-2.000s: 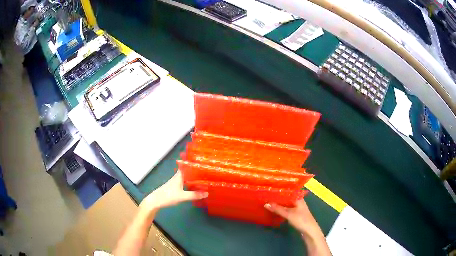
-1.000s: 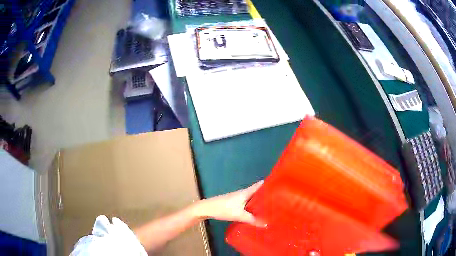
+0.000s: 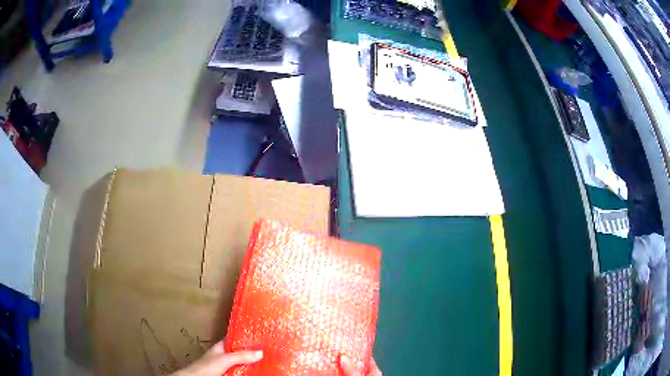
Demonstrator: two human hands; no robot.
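Observation:
A red bubble bag stack (image 3: pixel 305 301) is held flat in front of me, over the gap between the carton and the green bench. How many bags are in it cannot be told. My left hand (image 3: pixel 224 360) grips its lower left edge with the thumb on top. My right hand (image 3: pixel 360 366) grips its lower right edge, mostly cut off by the picture's bottom edge. A brown carton (image 3: pixel 158 242) with handwritten marks lies to the left, its top flaps closed, partly covered by the bags.
A tablet frame (image 3: pixel 422 81) lies on bubble wrap at the far end of a white pad (image 3: pixel 422 169) on the green bench (image 3: pixel 433 294). A grey gridded block (image 3: pixel 613 316) stands at the right. Blue racks and a white panel are at the left.
The view has turned left. The fanned red bags have moved left from the bench towards the carton and now lie flat together. My right hand shows again at the bags' lower edge.

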